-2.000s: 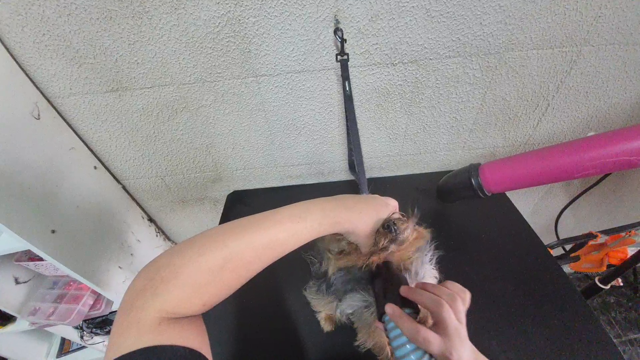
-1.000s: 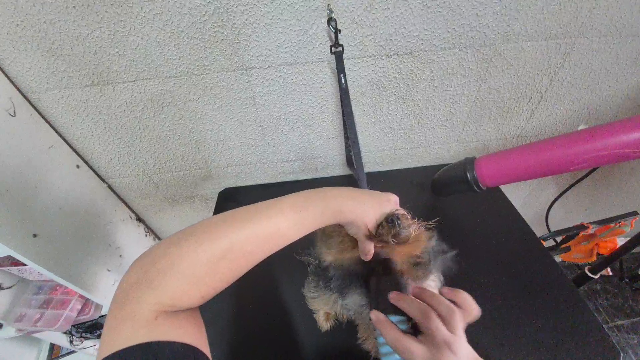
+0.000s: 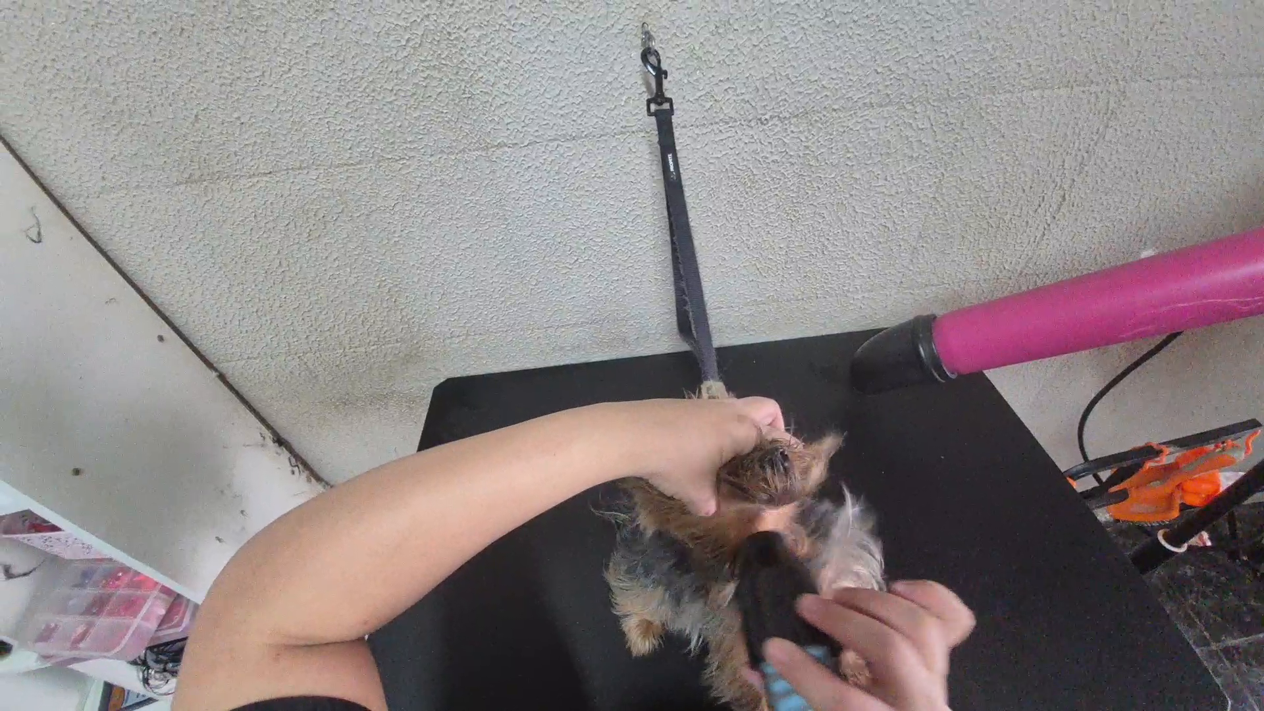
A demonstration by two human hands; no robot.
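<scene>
A small tan and grey long-haired dog (image 3: 681,563) is on the black grooming table (image 3: 533,602). My left hand (image 3: 716,449) holds its head by the muzzle, with the snout tipped up. In my right hand (image 3: 869,642) is an electric clipper (image 3: 775,592) with a black body and a blue striped part; its dark end lies against the fur under the dog's chin. Behind the head, a dark leash (image 3: 683,227) runs up to a metal hook on the wall. The clipper's blade cannot be seen.
A pink dryer hose (image 3: 1096,301) with a black nozzle (image 3: 899,355) reaches over the table's back right. Right of the table are a black cable and an orange object (image 3: 1175,484) on a dark frame. At left stand a white panel (image 3: 109,355) and a clear compartment box (image 3: 94,607).
My right hand and the clipper have moved up toward the dog's chin, showing more of the clipper's black body. My left hand still holds the head.
</scene>
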